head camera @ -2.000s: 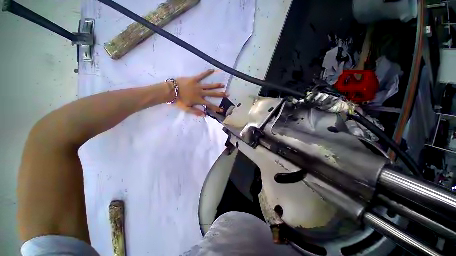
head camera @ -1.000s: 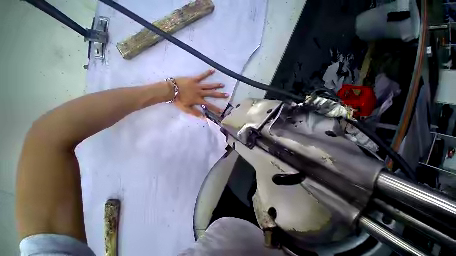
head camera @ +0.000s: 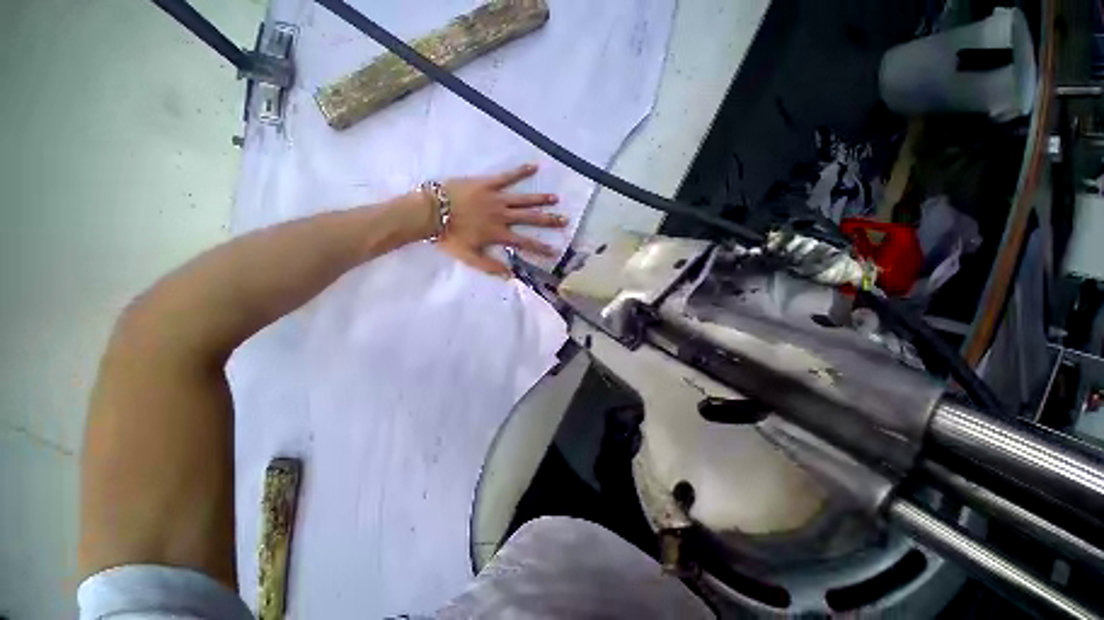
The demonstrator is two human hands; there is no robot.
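My left hand (head camera: 499,220) lies palm down with spread fingers on the white marker paper (head camera: 363,351), holding nothing. Its thumb is close beside the narrow knife and presser parts (head camera: 533,276) of the cutting machine. The worn grey-silver machine head (head camera: 751,484) fills the lower right, with shiny metal rods (head camera: 1017,454) running to the right edge. A dark slit or gap shows at the paper's edge by the knife. My right hand is not in view; a pale grey sleeve or cloth (head camera: 569,575) shows at the bottom edge.
Two worn yellow-brown bars lie on the paper, one at the top (head camera: 430,63), one lower left (head camera: 277,539). A metal clamp (head camera: 274,73) holds the paper's left edge. A black cable (head camera: 521,119) crosses above my hand. Beyond the table are a white bucket (head camera: 956,73) and a red object (head camera: 884,254).
The clamp and upper bar have shifted right in the picture, and my left hand and the machine slightly less. The hand now lies nearer the upper bar, still spread flat beside the knife.
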